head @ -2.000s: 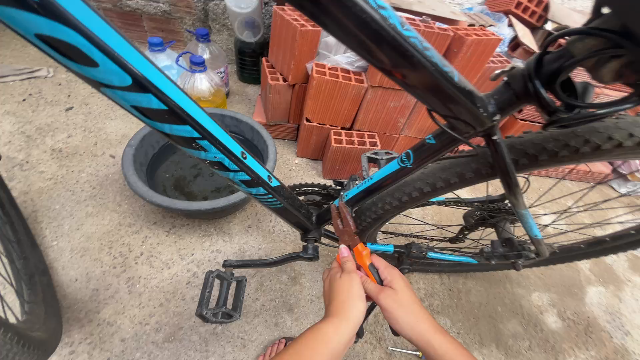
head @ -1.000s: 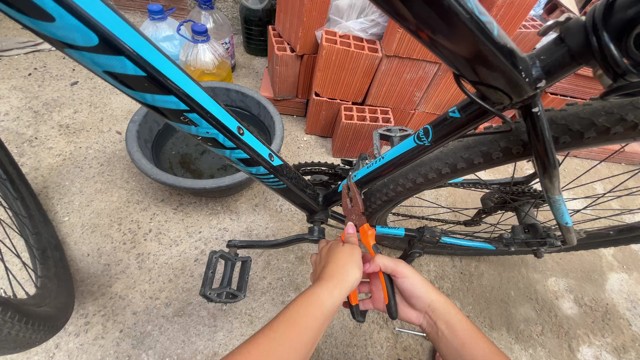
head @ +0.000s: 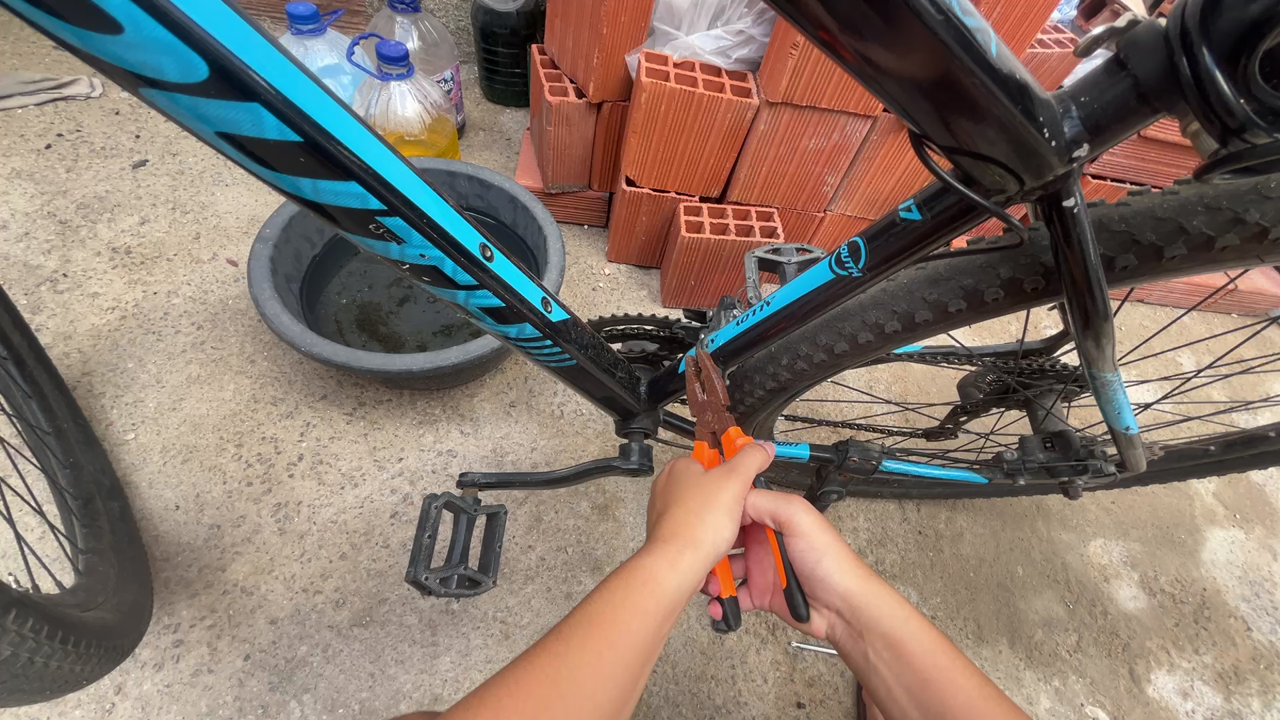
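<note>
Both hands are on a pair of pliers (head: 712, 405) with rusty jaws and orange and black handles. My left hand (head: 705, 505) closes round the upper part of the handles, near the pivot. My right hand (head: 800, 560) wraps the handles lower down, with its fingers behind them. The jaws point up and lie in front of the seat tube (head: 800, 290) of a black and blue bicycle, just above the bottom bracket. Whether they grip anything there I cannot tell. The crank arm (head: 560, 475) and its black pedal (head: 457, 545) stick out to the left.
A dark plastic basin (head: 400, 365) with water stands behind the down tube (head: 370, 190). Plastic bottles (head: 405, 105) and stacked hollow clay bricks (head: 690, 130) are further back. The rear wheel's tire (head: 900, 290) is at the right, another tire (head: 100, 560) at the left. A small metal tool (head: 815, 648) lies on the concrete.
Both hands stay on the pliers, whose jaws remain by the lower seat tube. The pliers' handles now point more nearly straight down than in the oldest frame. The view has moved closer.
</note>
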